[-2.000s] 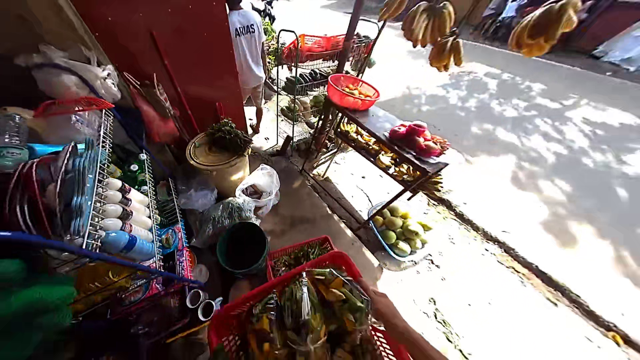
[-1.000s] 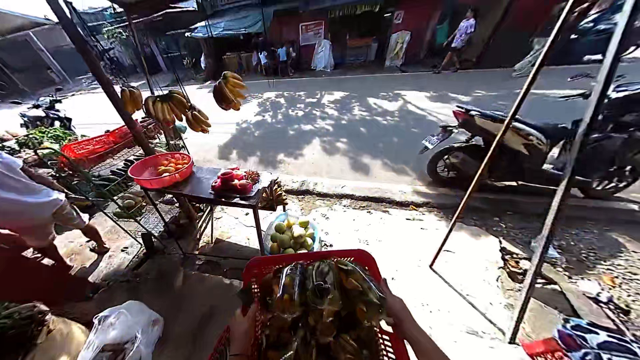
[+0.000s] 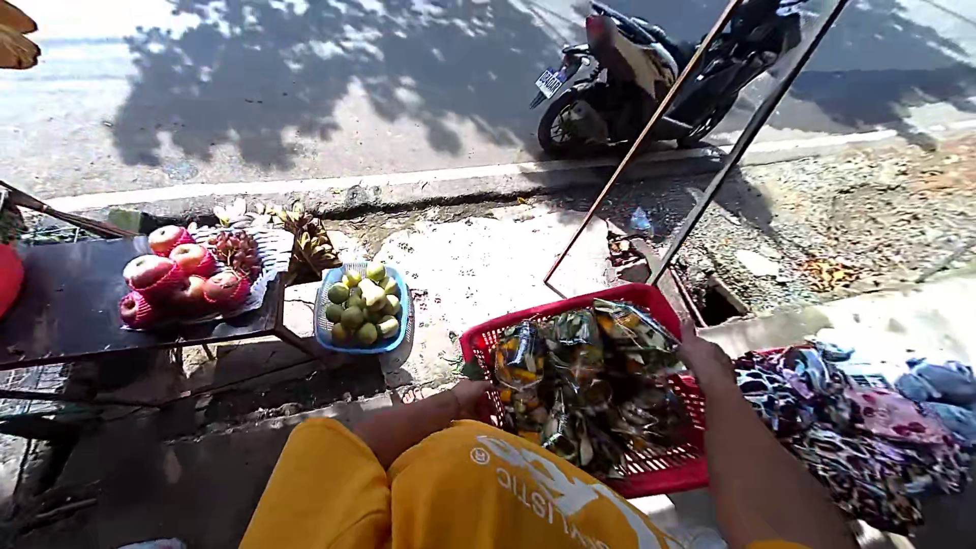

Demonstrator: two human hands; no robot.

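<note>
A red plastic basket (image 3: 663, 476) full of clear plastic bags of cut vegetables (image 3: 576, 343) is held in front of my body. My left hand (image 3: 471, 398) grips its left side, the fingers partly hidden by the rim. At the opposite side, my right hand (image 3: 703, 357) is closed on the rim. Left of the basket, a blue plastic basket (image 3: 406, 305) of green, round fruit stands on the ground. Apples in red foam nets (image 3: 152, 274) and a bunch of grapes (image 3: 234, 252) lie on a dark table (image 3: 69, 290).
Two slanting poles (image 3: 648, 130) rise just beyond the red basket. Patterned cloths (image 3: 862, 427) are piled at the right. A motorcycle (image 3: 625, 76) is parked by the road curb (image 3: 427, 179). An opening in the ground (image 3: 720, 301) lies near the poles' feet.
The view has swung far to the right and down. The red basket, still between both my hands, has moved away from the fruit table toward the poles and the cloths.
</note>
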